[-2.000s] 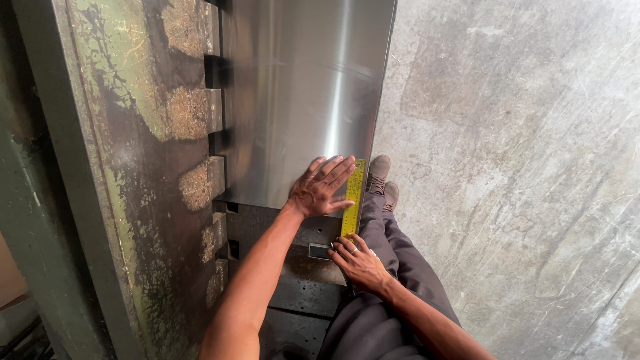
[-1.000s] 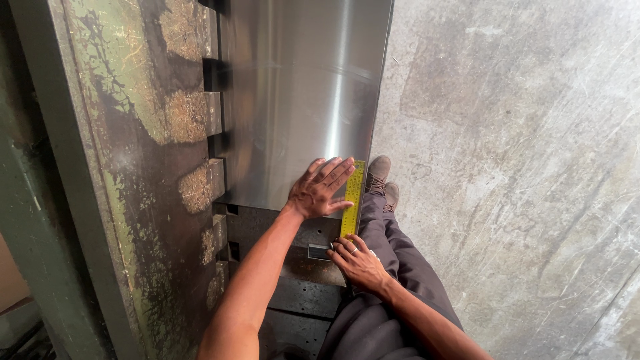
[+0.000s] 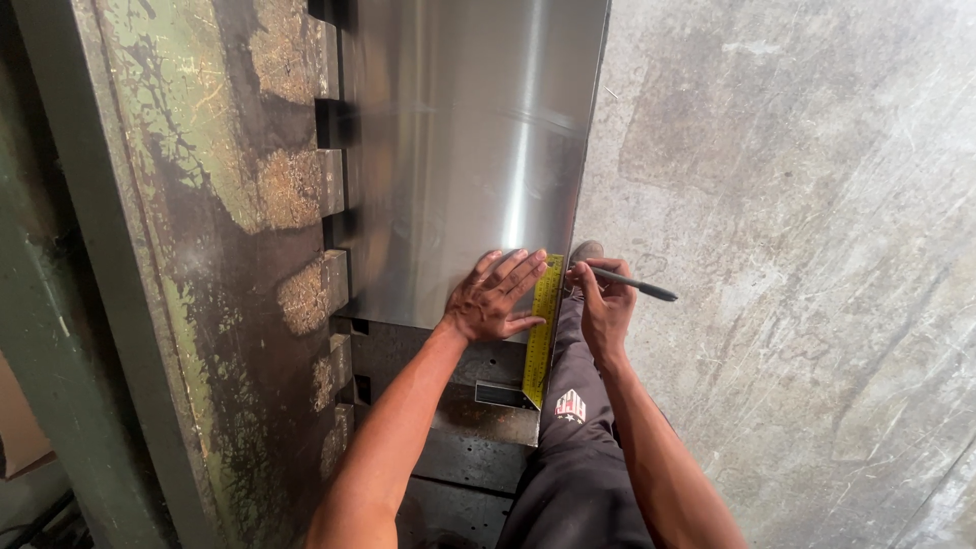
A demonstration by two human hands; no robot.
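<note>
A shiny metal sheet (image 3: 457, 175) lies on the bed of a machine. Along its right edge is the yellow blade of a try square (image 3: 542, 328), whose dark stock (image 3: 499, 394) rests over the bed past the sheet's near edge. My left hand (image 3: 496, 297) is spread flat on the sheet, fingertips and thumb touching the blade's left side. Between the fingers of my right hand (image 3: 608, 305) is a dark marker pen (image 3: 633, 284), its rear end pointing right and its front end near the far end of the blade. The fingers partly hide the pen's tip.
Worn green machine frame (image 3: 191, 267) runs down the left, with metal blocks (image 3: 333, 183) protruding toward the sheet. Dark bed plates (image 3: 473, 461) lie nearer me. At the right is a scuffed concrete floor (image 3: 778, 229). My legs and one shoe (image 3: 587, 252) are beside the bed.
My right hand has left the near end of the try square and moved forward along the sheet's edge, now with a marker pen in it. My left hand has stayed in place.
</note>
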